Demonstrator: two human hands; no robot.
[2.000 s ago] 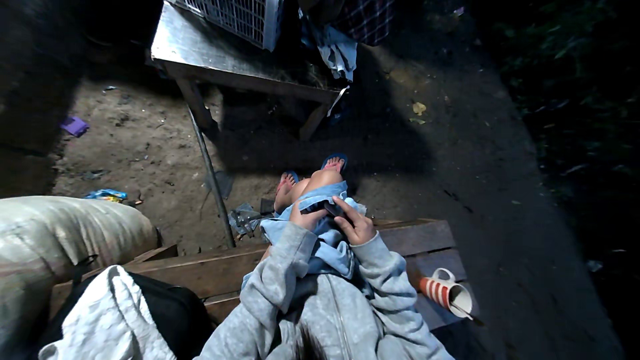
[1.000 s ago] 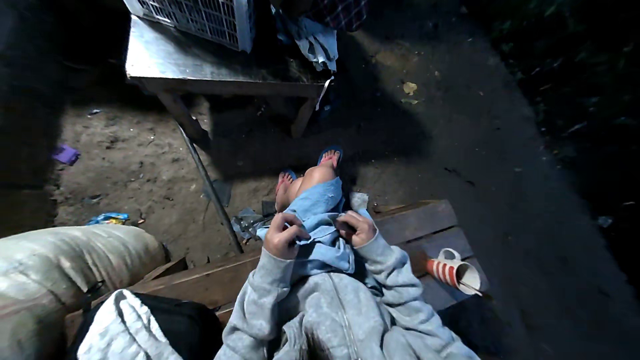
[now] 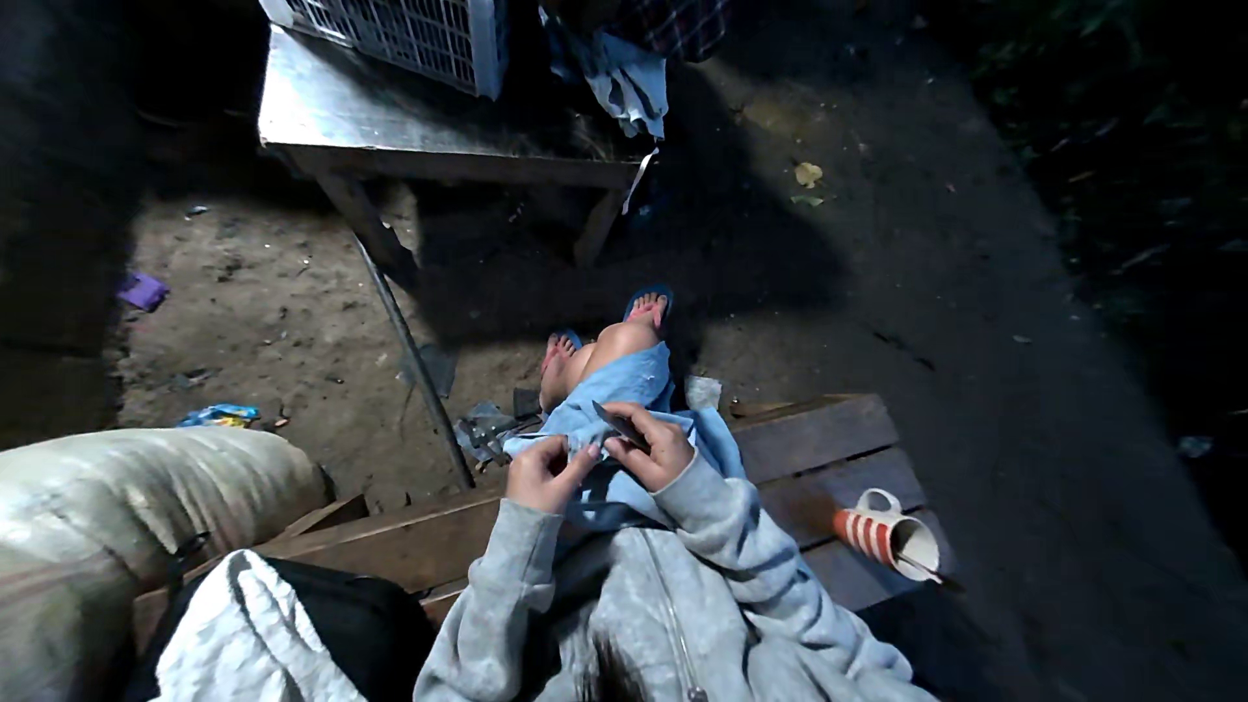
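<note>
Blue cloth (image 3: 624,385), a garment by its look, lies over my lap and thighs. My left hand (image 3: 548,473) pinches a fold of it, thumb against the fingers. Close to its right, my right hand (image 3: 651,450) holds a small dark pointed thing (image 3: 620,425), perhaps a blade or scissors, between thumb and fingers. Its tip points up and left, and the rest is hidden in the hand. The two thumbs nearly meet over the cloth.
A striped mug (image 3: 871,536) with a utensil in it stands on the wooden bench (image 3: 829,434) at my right. At my left are a black bag (image 3: 366,614) with white cloth and a stuffed sack (image 3: 146,487). Ahead, a table (image 3: 351,107) bears a plastic crate (image 3: 400,34).
One second ago both hands were apart on the blue cloth; now they are close together, and the dark pointed thing shows in my right hand.
</note>
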